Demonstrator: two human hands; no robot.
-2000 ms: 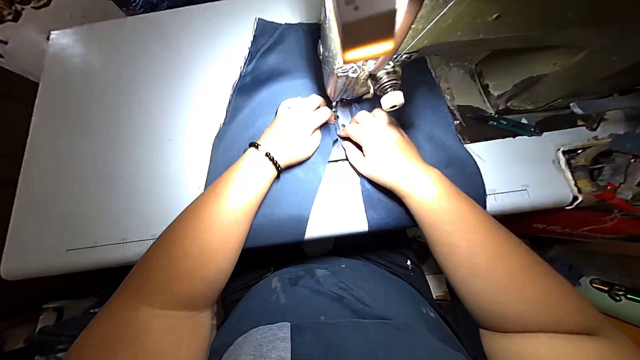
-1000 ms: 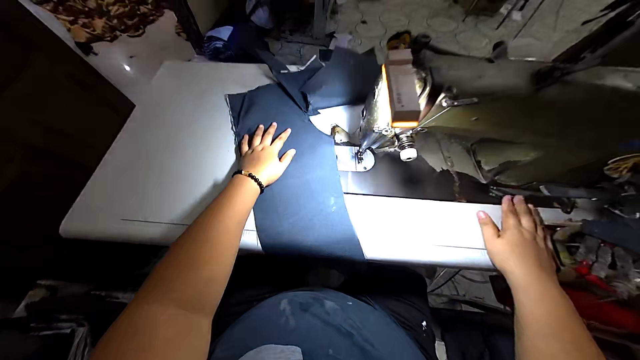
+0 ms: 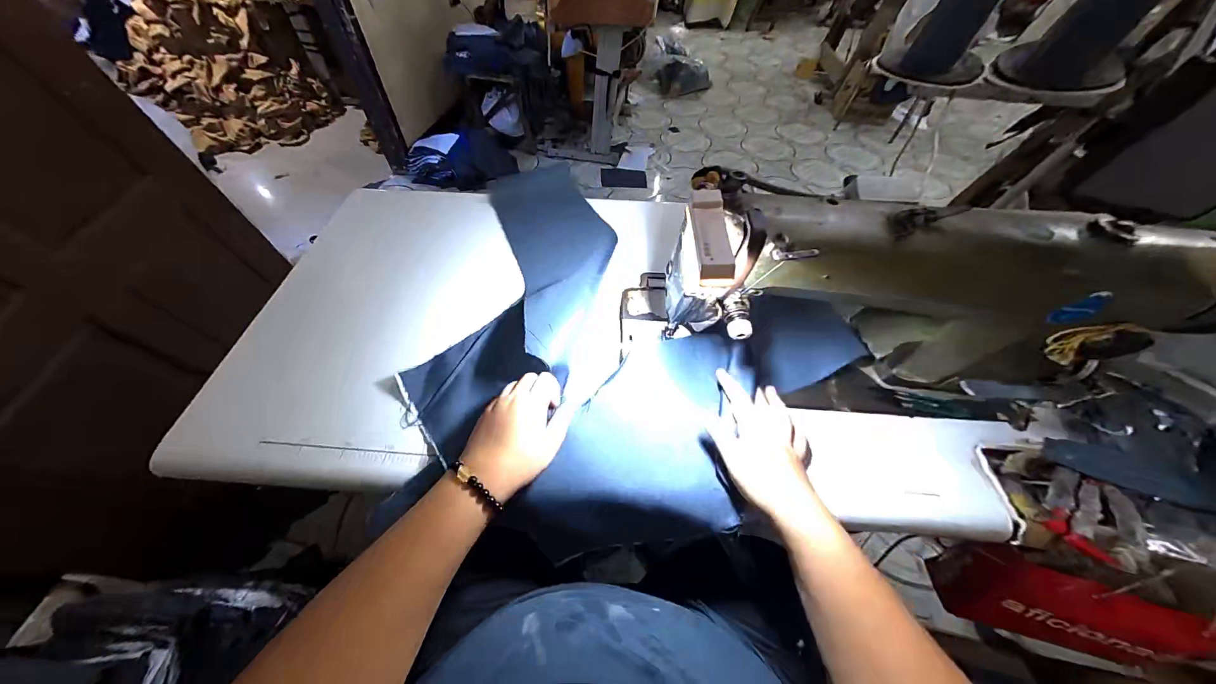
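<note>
Dark blue fabric (image 3: 617, 475) lies spread over the white sewing table (image 3: 351, 285), its front part hanging over the near edge. The sewing machine's head (image 3: 703, 256) stands behind it, with cloth close to the needle area. My left hand (image 3: 518, 427), with a beaded bracelet at the wrist, has its fingers curled on a fold of the cloth left of the needle. Flat on the fabric's right part rests my right hand (image 3: 760, 442), fingers spread. One piece of the cloth reaches toward the back edge, another lies right of the machine head.
The machine's arm (image 3: 950, 256) runs off to the right. A cluttered tray (image 3: 1073, 513) of tools and scraps sits at the table's right end, above a red box (image 3: 1073, 608). Brown cloth (image 3: 237, 76) is heaped at the back left.
My right hand has moved from the bare right part of the table onto the fabric. The cloth now spreads farther right, in front of the needle. The view has shifted.
</note>
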